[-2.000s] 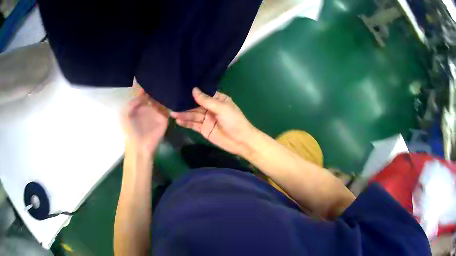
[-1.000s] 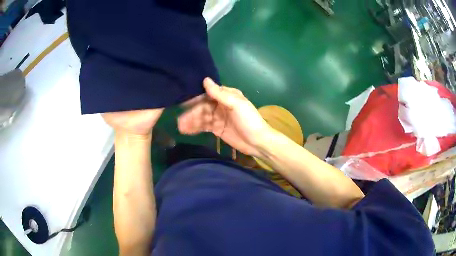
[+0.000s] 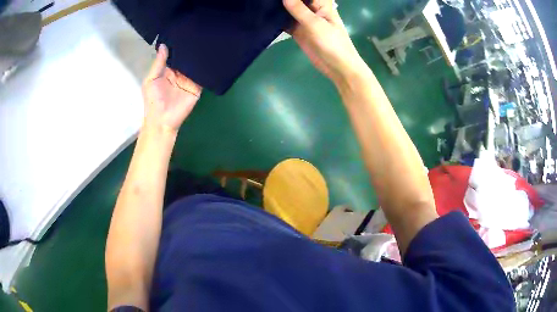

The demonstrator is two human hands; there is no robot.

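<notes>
A dark navy garment (image 3: 211, 42) is held up at the top of the view, and its upper part is cut off by the picture's edge. My left hand (image 3: 168, 94) holds its lower left edge, thumb on the near face and fingers behind the cloth. My right hand (image 3: 320, 33) grips its right edge near the top of the view. A lower corner of the cloth hangs between my hands.
A white table (image 3: 67, 116) is at the left, with a grey padded form (image 3: 18, 36), a yellow-orange strip (image 3: 70, 11) and part of a black roll (image 3: 3, 224). A round yellow stool (image 3: 295, 196) stands below; a red bundle (image 3: 451, 189) is at the right.
My right hand has moved up and right along the garment's edge. My left hand has moved up a little, and its thumb now shows on the cloth. The garment has risen and tilted.
</notes>
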